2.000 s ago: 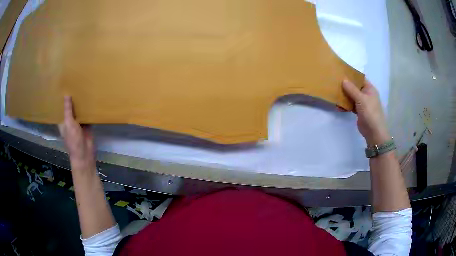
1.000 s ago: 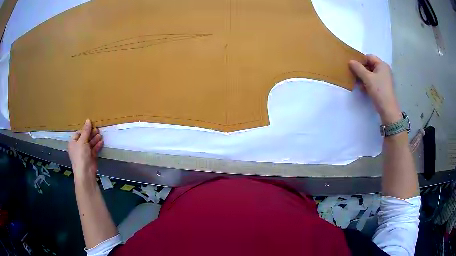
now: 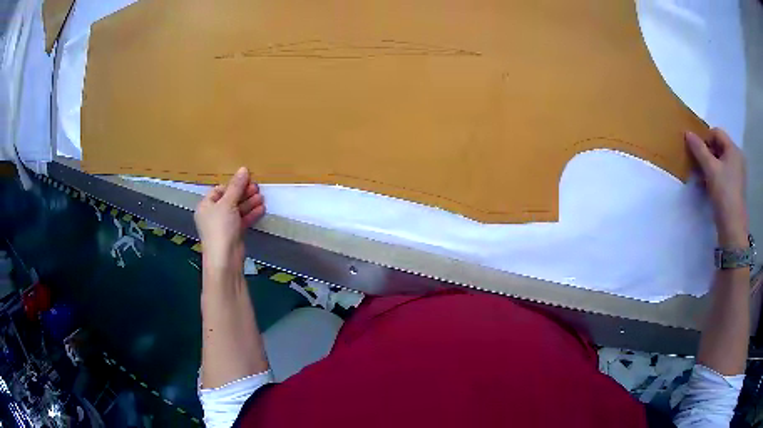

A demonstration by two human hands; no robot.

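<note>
A large tan-brown card pattern piece [image 3: 335,109] lies flat over white fabric [image 3: 627,217], with thin dart lines near its upper middle. My left hand [image 3: 229,209] pinches the pattern's near edge, left of centre, with thumb and finger. My right hand [image 3: 721,171] pinches the pattern's narrow corner at the right, between the neck curve and the armhole curve. The white fabric shows below the near edge, in the armhole and beyond the neck curve.
The grey table edge [image 3: 351,269] runs close in front of my body. Another brown piece [image 3: 57,21] is at the top left, beside white cloth [image 3: 29,92]. White offcuts [image 3: 128,241] lie on the dark green floor with yellow-black tape.
The pattern was lifted and blurred; it now lies flat on the fabric. The view has turned left, so the pattern sits further right in it and the shears are gone. Both hands still hold its edges.
</note>
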